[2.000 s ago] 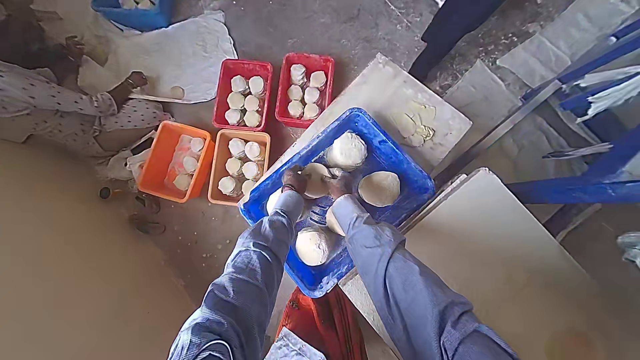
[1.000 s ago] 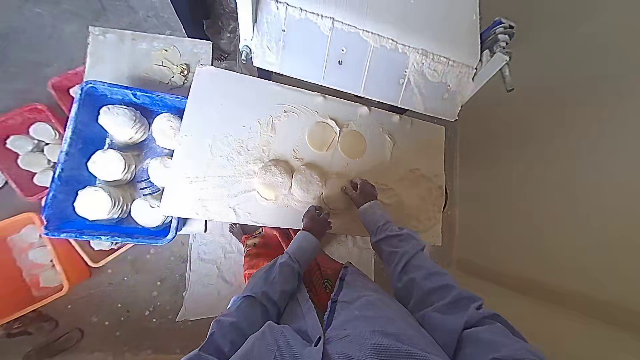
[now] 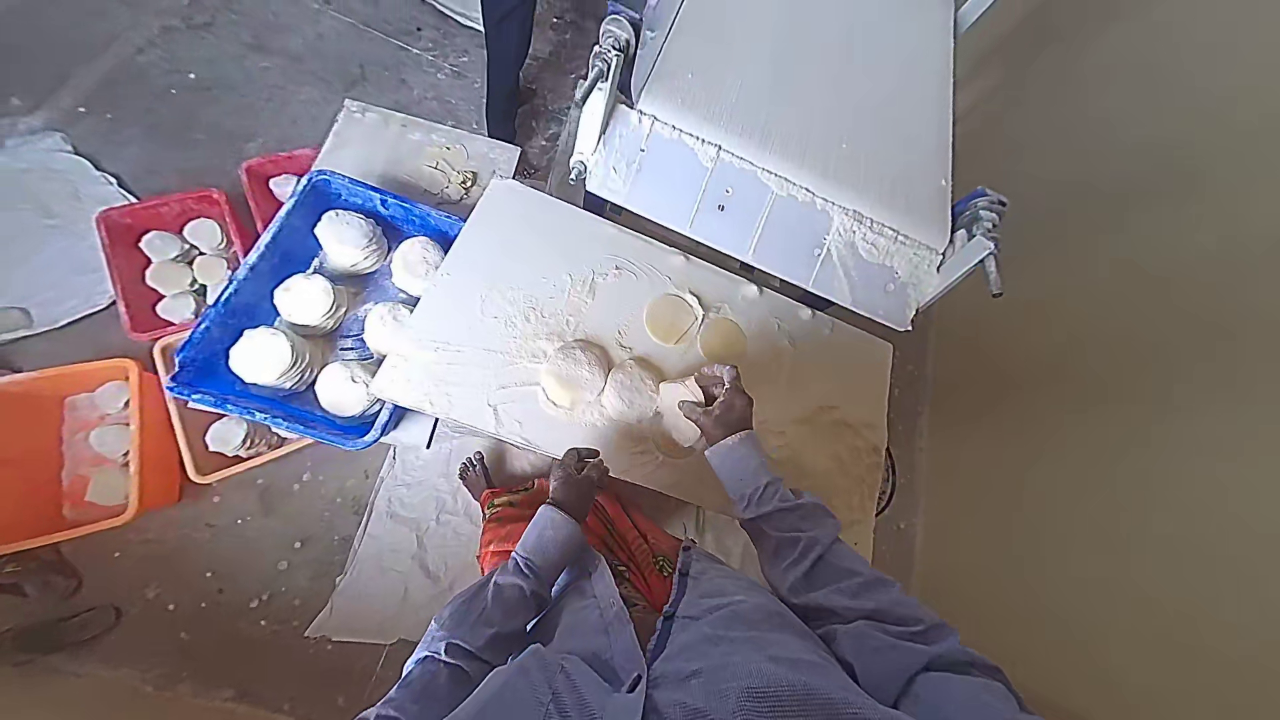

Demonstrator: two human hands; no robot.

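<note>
On a floured white board (image 3: 470,340), my right hand (image 3: 722,405) grips the edge of a pale, floured dough disc (image 3: 682,412) between thumb and fingers. Left of it lie a floured dough round (image 3: 632,390) and a larger one (image 3: 575,375), side by side. Behind them are two thin yellowish dough discs (image 3: 670,319) (image 3: 723,340). My left hand (image 3: 578,480) is at the board's near edge, its fingers bent; whether it pinches anything cannot be told. A blue plastic tray (image 3: 235,265) at the left holds several stacks of floured dough discs (image 3: 270,357).
A machine with a flour-dusted sloping surface (image 3: 800,110) stands beyond the board. Red crates (image 3: 120,262), an orange crate (image 3: 60,450) and a peach-coloured crate (image 3: 190,450) with dough discs are at the left. A small board (image 3: 400,140) lies behind the tray. A person's dark trouser leg (image 3: 505,70) shows at the top.
Two seconds ago both hands were over the blue tray; now they are at the floured board. Since one second ago, my left hand has moved left along the near edge. The view has swung widely.
</note>
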